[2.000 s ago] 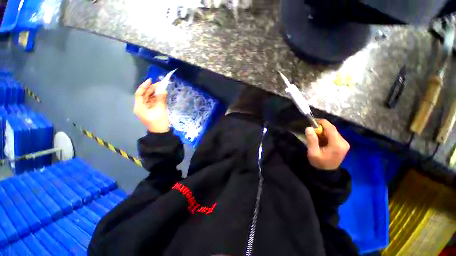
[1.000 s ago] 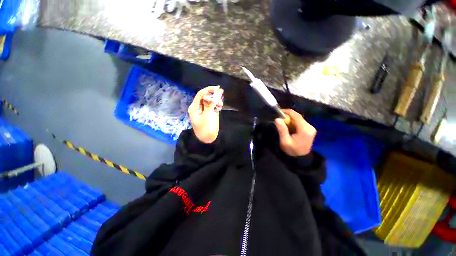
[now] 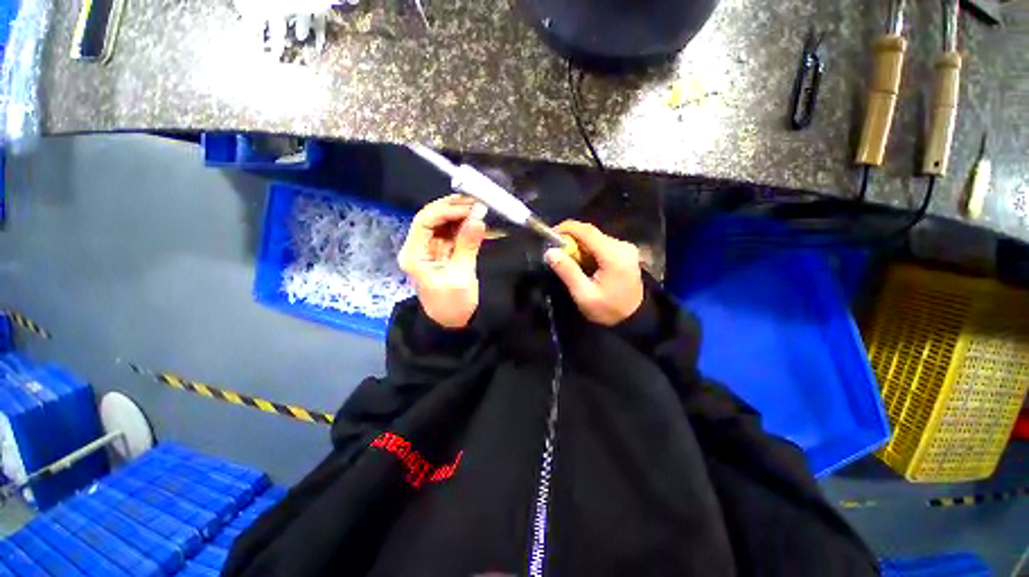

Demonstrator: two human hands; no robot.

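My right hand (image 3: 598, 271) is closed on the yellowish handle of a tool with a long white shaft (image 3: 492, 194). The shaft points up and left, passing just above my left hand's fingertips. My left hand (image 3: 442, 257) has thumb and fingers pinched together around a small pale piece (image 3: 475, 219), mostly hidden by the fingers. Whether the shaft touches the piece cannot be told. Both hands are in front of the black jacket, just below the bench edge. A blue tub of white moulded parts (image 3: 339, 250) is below, left of my left hand.
The speckled bench (image 3: 451, 85) bears white parts (image 3: 296, 32), a phone (image 3: 95, 28), a black round base (image 3: 621, 23), black snips (image 3: 807, 81) and two wooden-handled irons (image 3: 881, 101). A thin cord (image 3: 580, 107) hangs over its edge. A blue tub (image 3: 779, 327) and yellow crate (image 3: 959, 372) are right.
Two seconds ago the hands were far apart; now they are close together. The tool has moved left, with its shaft over my left fingers. The view has shifted, bringing the phone into sight.
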